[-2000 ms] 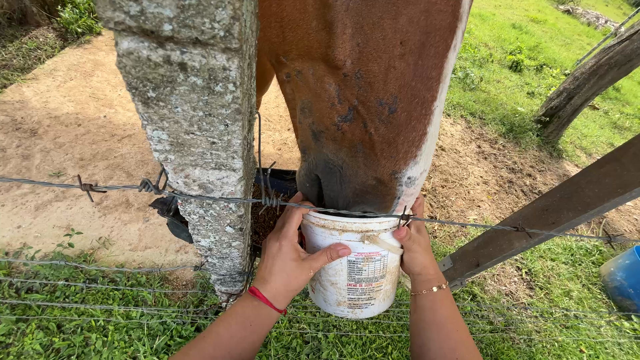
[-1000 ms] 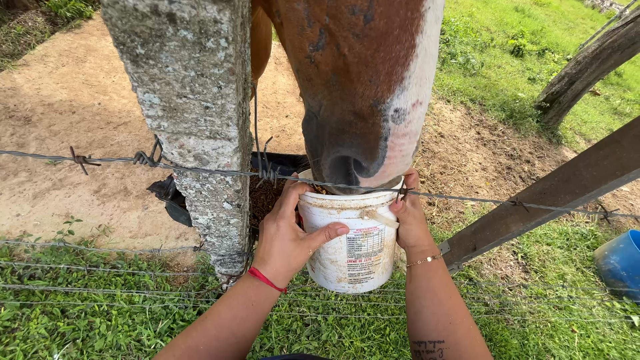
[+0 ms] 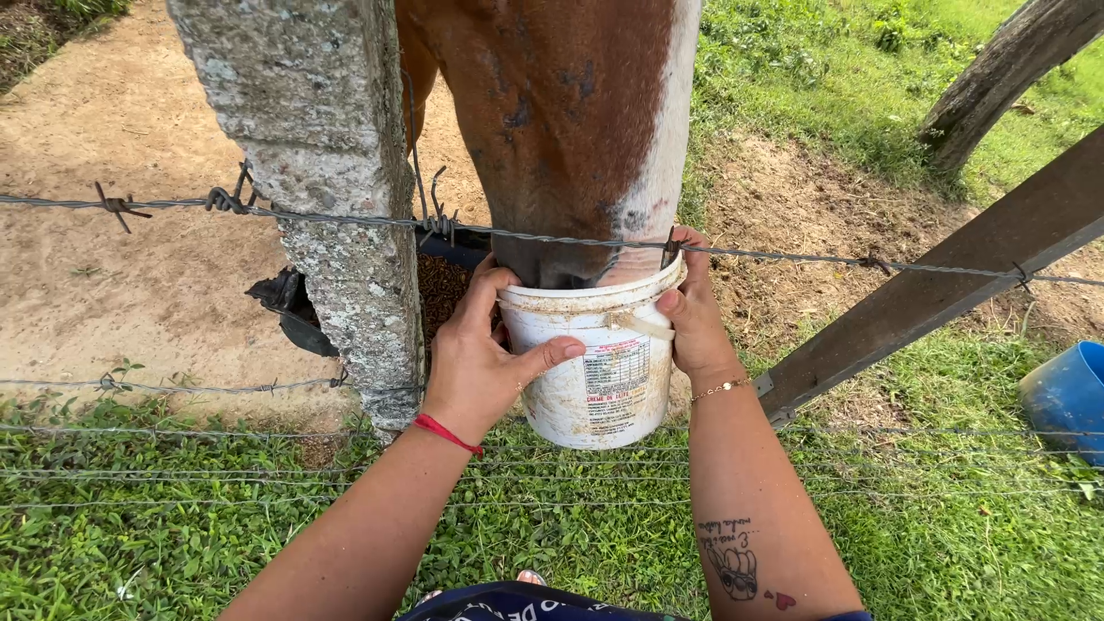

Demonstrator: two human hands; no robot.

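A white plastic bucket [image 3: 595, 371], smeared with dirt and bearing a printed label, is held between my two hands. My left hand [image 3: 487, 345] grips its left side, thumb spread across the front. On the right side, my right hand [image 3: 694, 315] grips near the rim, beside the handle. A brown horse [image 3: 561, 112] with a white stripe has its muzzle down inside the bucket's mouth, so the contents are hidden. The top strand of barbed wire [image 3: 552, 237] runs across the muzzle, just above the rim.
A lichen-covered concrete post [image 3: 319, 164] stands left of the horse. Behind it is a dark container with brown pellets [image 3: 442, 293]. A slanted brown post [image 3: 931, 276] rises at right, with a blue plastic container [image 3: 1069, 401] beyond it. Lower wire strands [image 3: 172, 473] cross above the grass.
The horse's muzzle has gone deeper into the bucket than one second ago, when its nostril showed above the rim. Both hands have kept hold of the bucket.
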